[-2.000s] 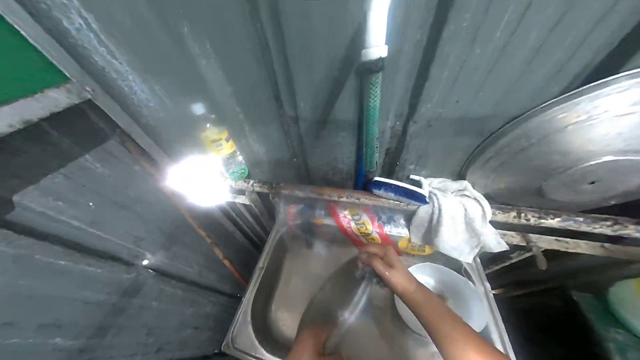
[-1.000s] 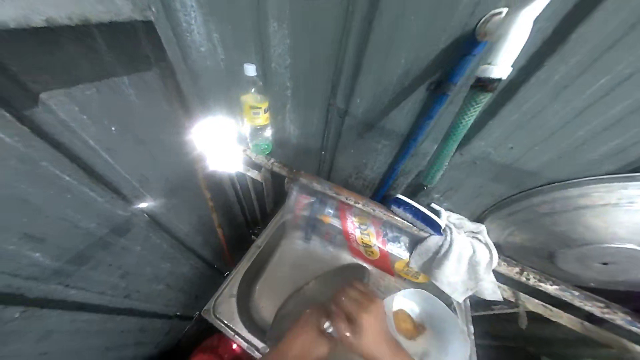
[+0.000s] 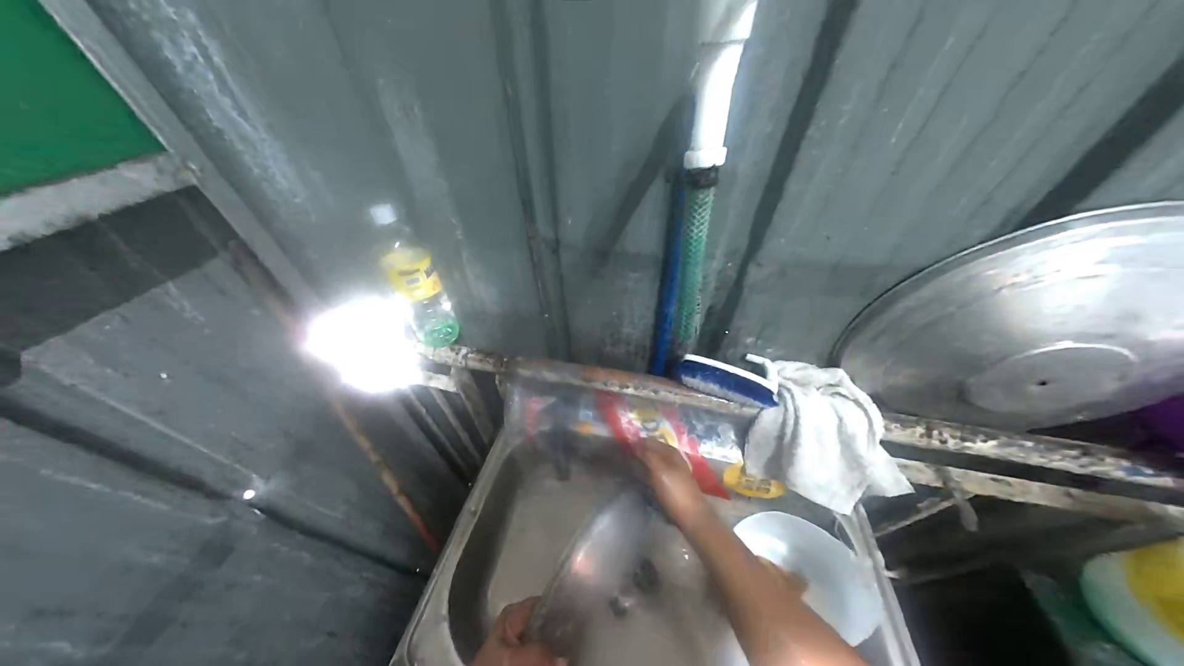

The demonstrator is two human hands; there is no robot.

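Observation:
A stainless steel sink [image 3: 470,546] fills the lower middle of the view. Inside it a shiny metal vessel [image 3: 592,564], blurred and perhaps a bowl or lid, stands tilted. My left hand [image 3: 518,634] grips its lower left edge, partly cut off by the frame's bottom. My right hand [image 3: 659,467] is at the vessel's upper edge, blurred, in front of a printed plastic sheet [image 3: 708,472] along the back of the sink. Whether it holds anything is unclear. Right of my right forearm sits a white bowl [image 3: 832,573] with a yellowish-brown thing [image 3: 786,578] in it.
A rusty metal rail [image 3: 601,376] runs behind the sink, bearing a blue-and-white brush [image 3: 726,379] and a grey-white cloth [image 3: 819,435]. A clear plastic bottle [image 3: 416,282] stands by a bright light [image 3: 363,342]. A green hose [image 3: 696,259] hangs down the wall. A large round metal lid [image 3: 1017,324] leans at right.
My hands were close together over the metal vessel one second ago; now they are apart, the right one farther toward the back of the sink. The view has swung noticeably.

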